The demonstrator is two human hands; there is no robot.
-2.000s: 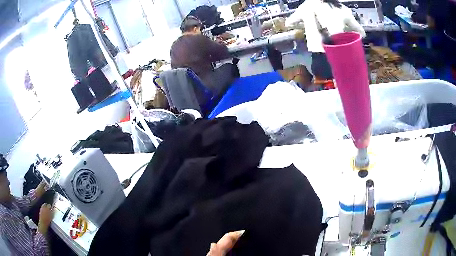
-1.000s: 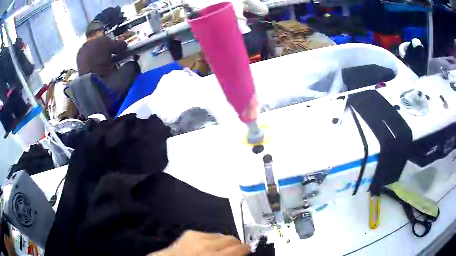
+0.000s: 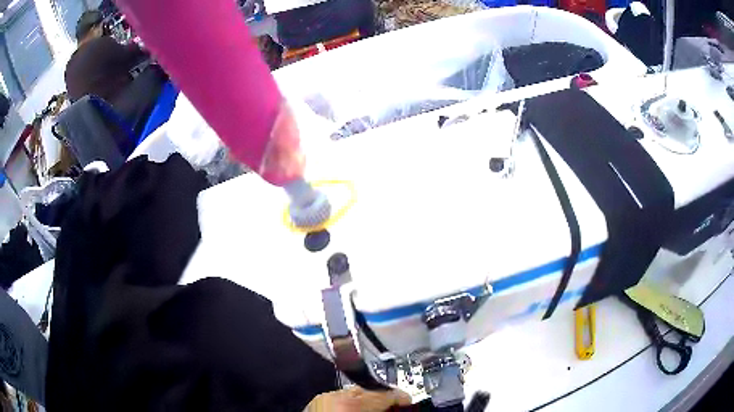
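Observation:
The black garment [image 3: 185,338] lies in a heap left of the sewing machine head [image 3: 418,209], a white body with a blue stripe. My left hand [image 3: 358,400] shows at the bottom edge, cut off, at the garment's right edge beside the presser foot area [image 3: 410,374]. Its fingertips are partly hidden behind the metal take-up guard [image 3: 342,326], so its grip cannot be told. My right hand is not in view. The silver tension assembly [image 3: 447,318] sits on the front face, with the grey attachment [image 3: 444,380] below it.
A pink cone [image 3: 217,88] stands on the machine head. A black band [image 3: 612,193] wraps the arm. Yellow snips [image 3: 585,331] and black-handled shears [image 3: 672,350] under a yellow-green strip [image 3: 672,310] lie at right. A white bin [image 3: 451,40] and a seated person [image 3: 101,76] are behind.
The view has turned right and moved closer to the machine, so the cone and garment shift left in view. My left hand shows less, lower in the picture, beside the presser foot area.

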